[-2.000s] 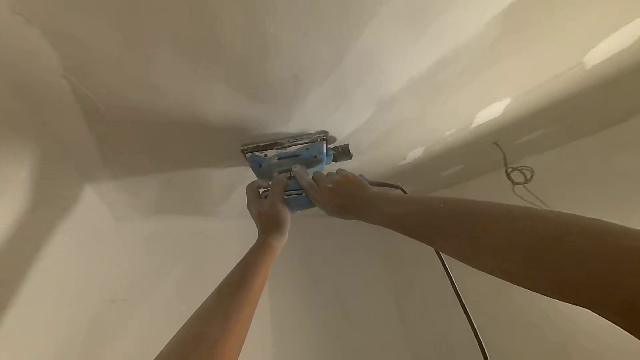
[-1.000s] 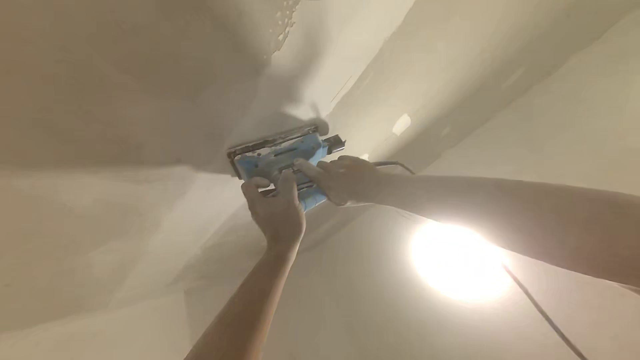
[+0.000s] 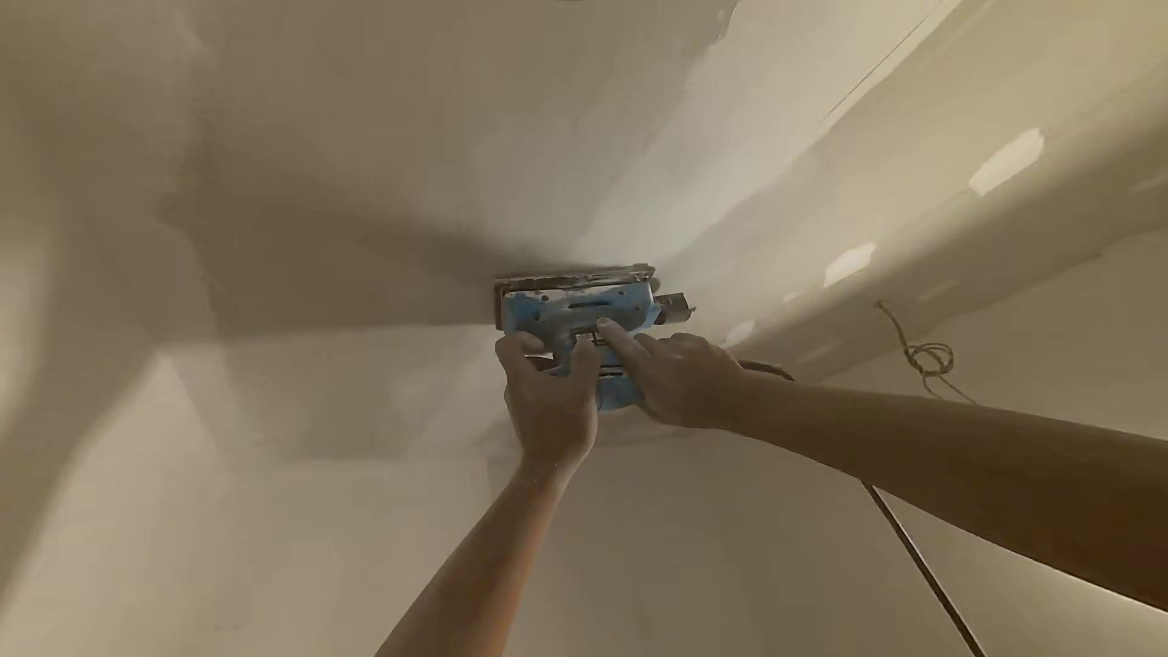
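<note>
Overhead, a blue electric sheet sander (image 3: 584, 306) lies with its flat pad up against the plastered ceiling (image 3: 438, 137). My left hand (image 3: 552, 401) grips the sander's left side from below, thumb near the middle of the body. From the right, my right hand (image 3: 684, 374) is closed around the rear of its body, with a finger stretched over the centre. A dark stub (image 3: 675, 307), apparently the dust outlet, sticks out at the tool's right. The power cord (image 3: 766, 369) comes out behind my right wrist, and its palm-side grip is hidden.
A coiled loose wire (image 3: 931, 359) hangs from the upper wall at the right. Pale filler patches (image 3: 849, 265) run along the sloping surface there. A dark cable (image 3: 922, 561) passes down below my right forearm. The wall (image 3: 684, 547) stands beyond my arms.
Both hands keep hold of the sander throughout. The view has shifted since one second ago; the bright lamp seen then is out of view, and the coiled wire shows again.
</note>
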